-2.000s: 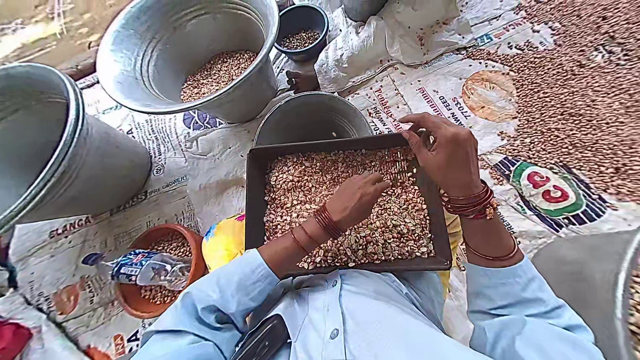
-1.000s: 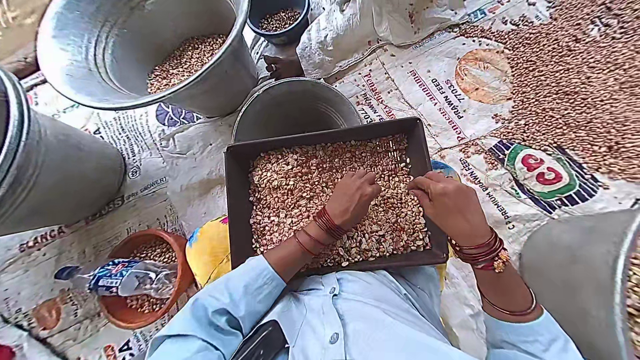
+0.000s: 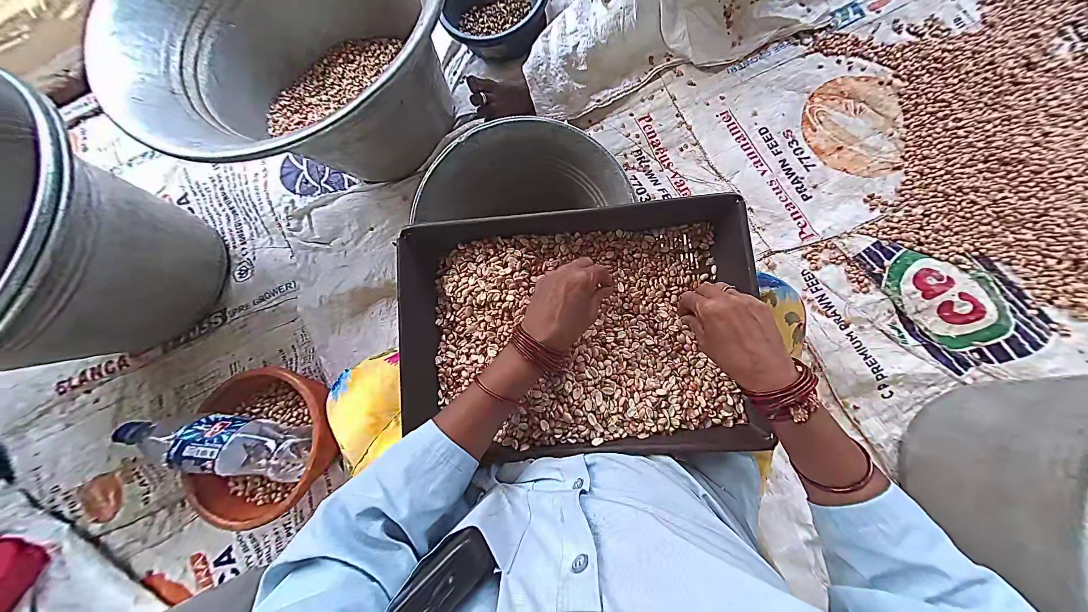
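Note:
A dark rectangular tray rests at my lap, spread with pale and reddish nuts or beans. Over the middle of them is my left hand, fingers bent together at the nuts; whether it pinches one cannot be seen. My right hand is at the tray's right side, thumb and fingertips together near the nuts, and what lies between them is too small to tell. Slots show in the tray floor at the upper right. Just beyond the tray's far edge stands a metal bucket.
Around me are a large metal tub with nuts, metal buckets at left, another metal vessel at right, a small dark bucket, and a clay bowl bearing a plastic bottle. Nuts cover printed sacks.
My right hand, raised at the tray's upper right corner two seconds ago, has come down to the nuts nearer the right side. My left hand stays over the middle.

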